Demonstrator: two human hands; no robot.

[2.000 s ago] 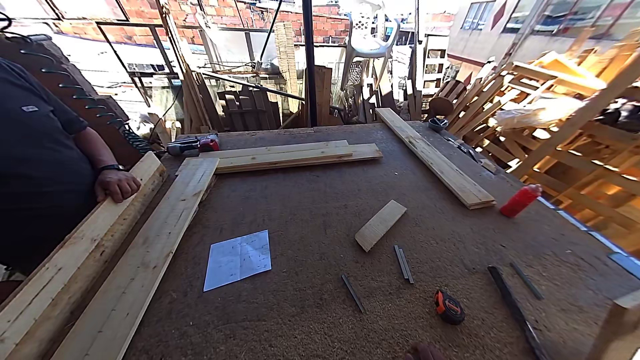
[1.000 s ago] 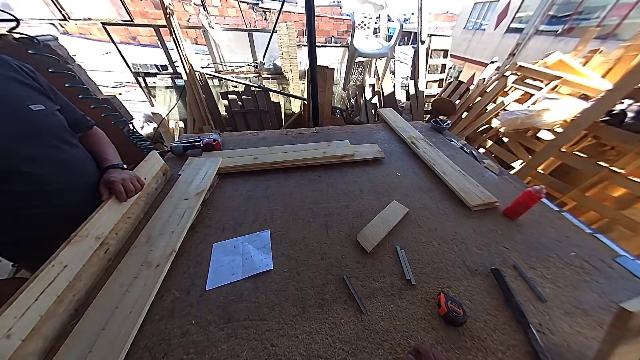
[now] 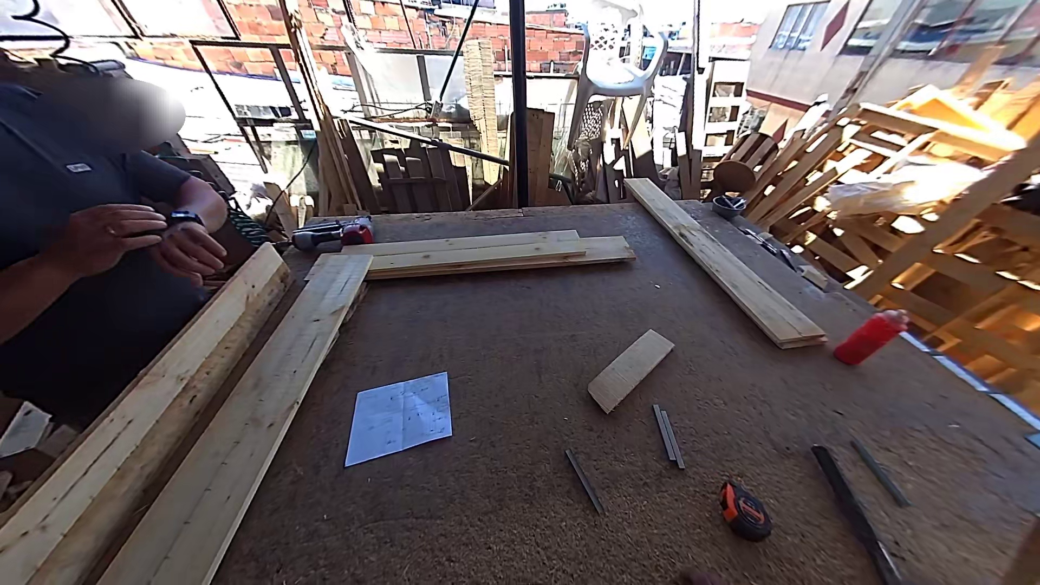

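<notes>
Neither of my hands can be made out; a small dark shape at the bottom edge is too cut off to identify. On the brown worktable [image 3: 504, 325] lie a creased paper sheet with markings [image 3: 400, 418], a short wood offcut [image 3: 631, 370], a pair of thin metal strips [image 3: 669, 436] and a single strip [image 3: 585, 481]. An orange and black tape measure [image 3: 745, 510] rests near the front. Right of it are a dark metal bar [image 3: 853, 512] and another thin strip [image 3: 881, 473]. Long pine boards lie at the left [image 3: 252, 406], back [image 3: 496, 253] and right [image 3: 723, 264].
A co-worker [image 3: 89, 211] stands at the left, beside a thick board [image 3: 146, 390], one hand near the watch on the other wrist. A red and grey power tool [image 3: 333, 234], a red bottle [image 3: 871, 336] and a small bowl [image 3: 729, 205] sit near the edges. Stacked pallet wood [image 3: 934, 219] stands at right.
The co-worker's hand has left the end of the thick board, and both their hands are now raised in front of the body. The objects on the table have not plainly moved.
</notes>
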